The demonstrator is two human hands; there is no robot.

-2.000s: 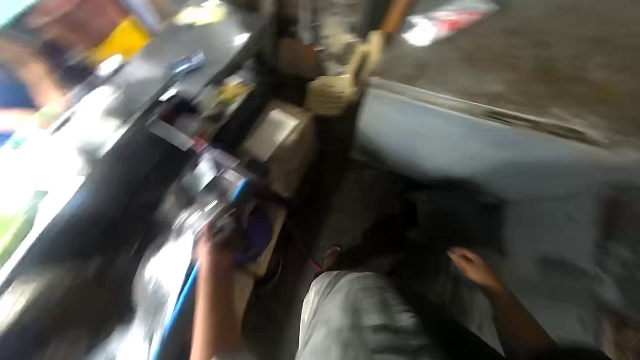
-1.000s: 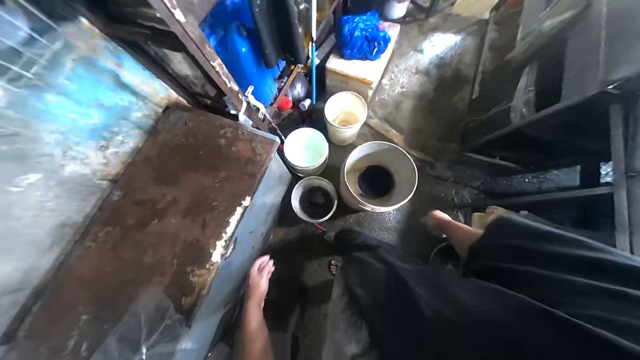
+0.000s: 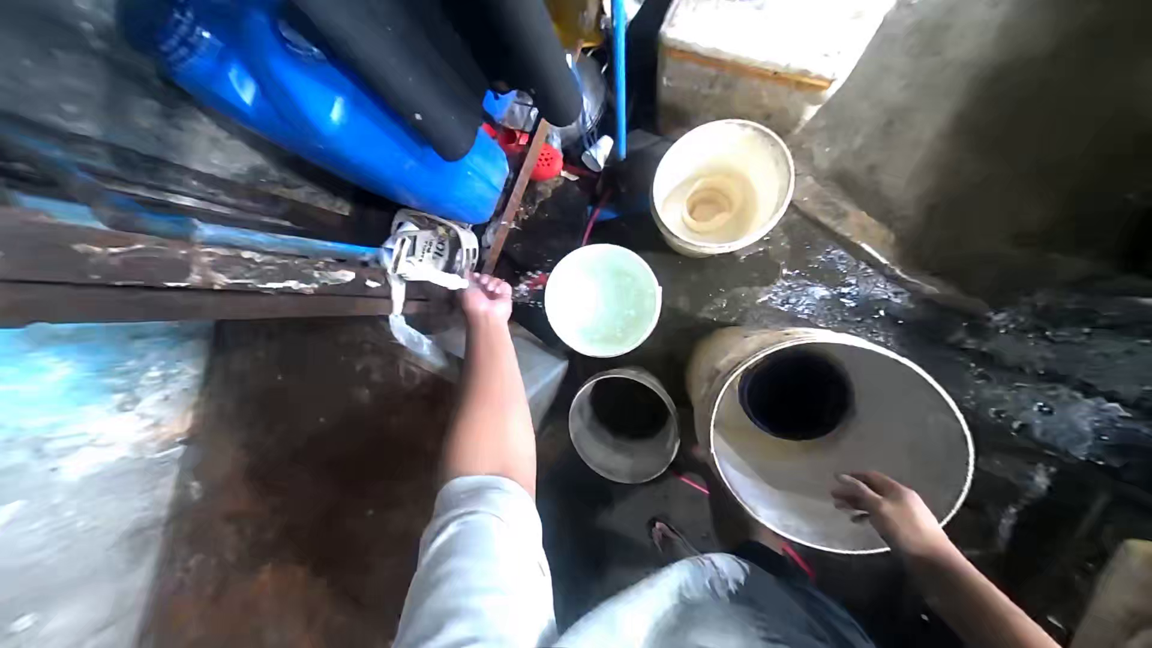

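Observation:
My left hand (image 3: pixel 487 297) reaches to the wall side, its fingers curled at the end of a white spout-like piece (image 3: pixel 436 274) below a white container bearing writing (image 3: pixel 432 241). A blue pipe (image 3: pixel 288 241) runs to that container. Just right of the hand stands a white bucket (image 3: pixel 603 301) with pale greenish liquid. My right hand (image 3: pixel 886 508) hangs empty over the near rim of a large white tub (image 3: pixel 945 405), fingers loosely bent. Inside the tub is a dark round area (image 3: pixel 796 394). A smaller bucket (image 3: pixel 624 426) with a dark inside stands between tub and ledge.
A cream bucket (image 3: pixel 723 187) stands at the back beside a white-topped box (image 3: pixel 747 63). A blue plastic drum (image 3: pixel 342 108) and dark pipes (image 3: pixel 432 72) lie upper left. A brown rusty surface (image 3: pixel 306 486) is at left. The dark floor (image 3: pixel 1044 378) is wet at right.
The buckets and tub now fill the middle of the view, seen closer. My left hand has moved from beside the ledge to the white spout-like piece. My right hand is now over the large tub.

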